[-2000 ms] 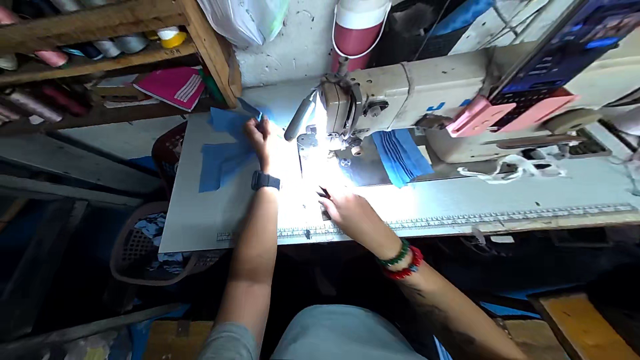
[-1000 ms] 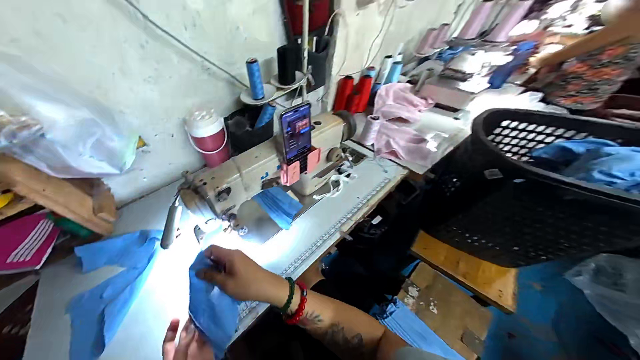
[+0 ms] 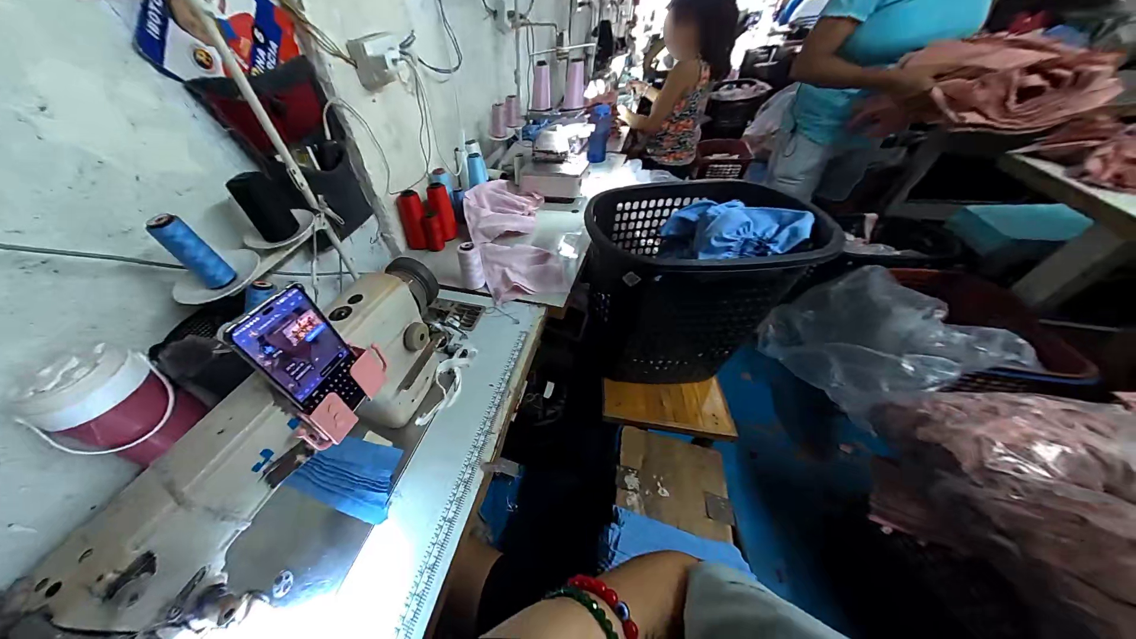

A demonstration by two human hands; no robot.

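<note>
Neither of my hands shows in the head view; only my right wrist and forearm with red and green bead bracelets appear at the bottom edge. To the left of it stands a cream sewing machine [image 3: 204, 453], its needle area brightly lit at the lower left. Folded blue cloth [image 3: 349, 477] lies on the metal plate beside the machine arm. A smartphone [image 3: 293, 351] rests in a pink holder [image 3: 333, 417] on the machine. A measuring tape [image 3: 461, 479] runs along the table's front edge. More blue cloth [image 3: 670, 537] lies low beside my forearm.
A black plastic basket [image 3: 701, 284] holding blue cloth stands on a wooden bench [image 3: 670, 406]. Pink fabric [image 3: 510, 257] and thread cones [image 3: 426, 217] lie beyond the machine. Bagged pink cloth [image 3: 1012, 470] is at right. Two people are farther back, one holding pink cloth pieces.
The view has swung far to the right. My hands, seen before at the sewing machine with blue cloth, are out of view now, and my right forearm is at the bottom edge.
</note>
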